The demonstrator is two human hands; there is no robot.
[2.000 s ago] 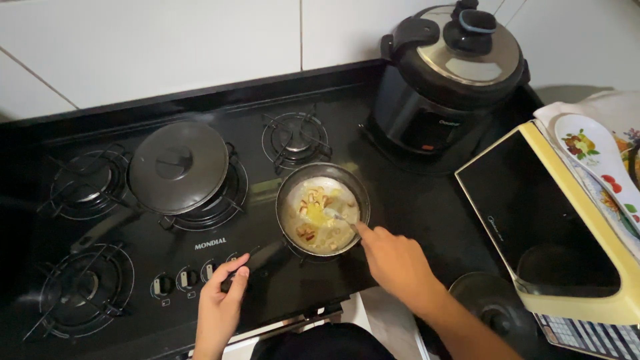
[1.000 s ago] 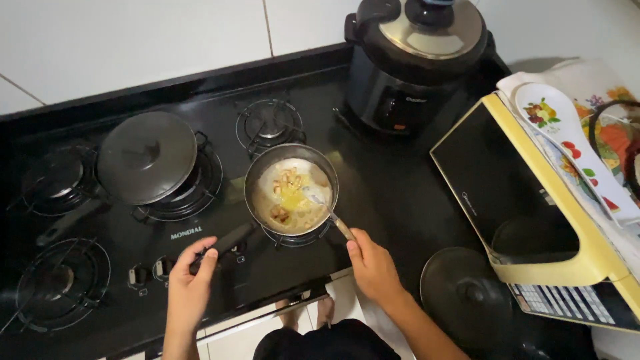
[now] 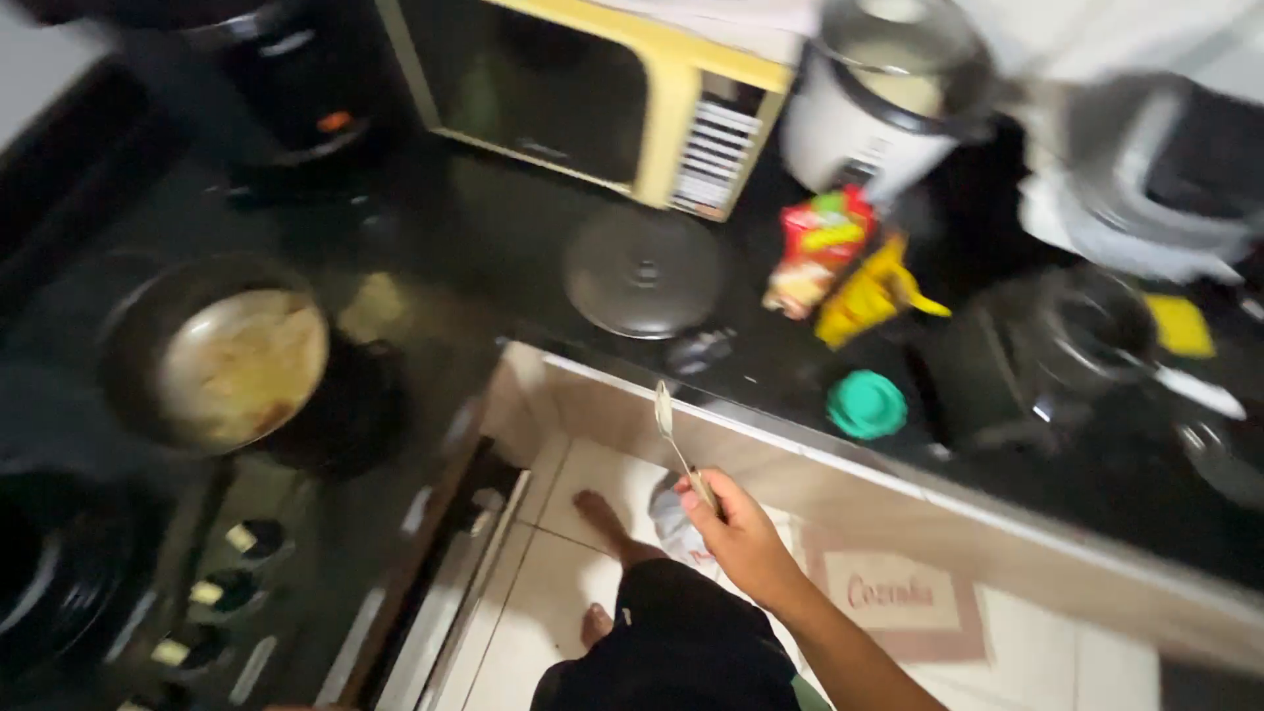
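My right hand [image 3: 736, 533] is closed around the handle of a metal spoon [image 3: 666, 420], which points up near the counter edge, away from the pan. Pale residue coats the spoon's bowl. A frying pan [image 3: 128, 346] with a creamy, yellowish mixture [image 3: 242, 365] and some browned bits sits on the stove at the left; the view is blurred there. Only a sliver of skin shows at the bottom left edge, so what my left hand does is hidden.
A dark pan lid [image 3: 644, 272] lies before the yellow microwave [image 3: 662, 99]. Further right are a white rice cooker [image 3: 859, 138], a red food packet [image 3: 825, 247], a yellow packet [image 3: 864, 296], a green lid [image 3: 866, 404] and a dark container [image 3: 987, 365]. Stove knobs [image 3: 225, 590] line the left.
The view has swung far to the right. My right hand has moved with the spoon from the pan to beside the counter edge. My left hand, earlier at the pan's handle, has almost left the view.
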